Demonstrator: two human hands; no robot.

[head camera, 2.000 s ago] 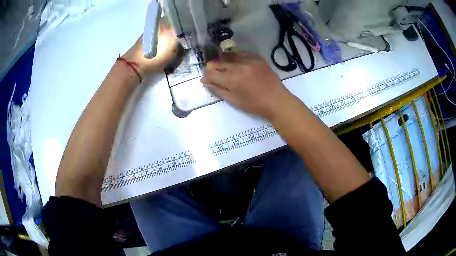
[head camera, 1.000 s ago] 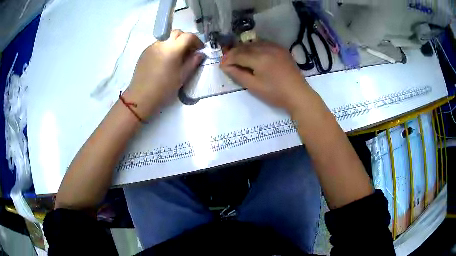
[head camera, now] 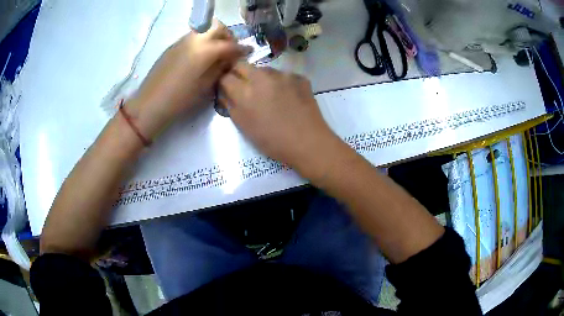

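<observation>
A small white fabric piece point(head camera: 258, 50) shows at the needle area under the sewing machine head point(head camera: 263, 13). My left hand point(head camera: 201, 58) is just left of the needle, fingers bent together near the fabric's left edge. My right hand point(head camera: 266, 105) is in front of the needle, its fingers close to the left fingertips. Both hands are blurred, and what lies between the fingertips is hidden. A thin white strip point(head camera: 123, 86) lies on the table left of my left hand.
Black-handled scissors point(head camera: 381, 52) lie right of the needle, beside a purple bundle point(head camera: 428, 62) and a white stick-like tool point(head camera: 465, 60). A printed ruler point(head camera: 408, 134) runs along the table's front edge. A yellow wire basket point(head camera: 476, 216) holds a light-blue package. White strips point(head camera: 11, 160) hang at left.
My right hand has moved left and toward me, from beside the needle to my left fingertips. My left hand has shifted slightly left and up. More white fabric shows at the needle.
</observation>
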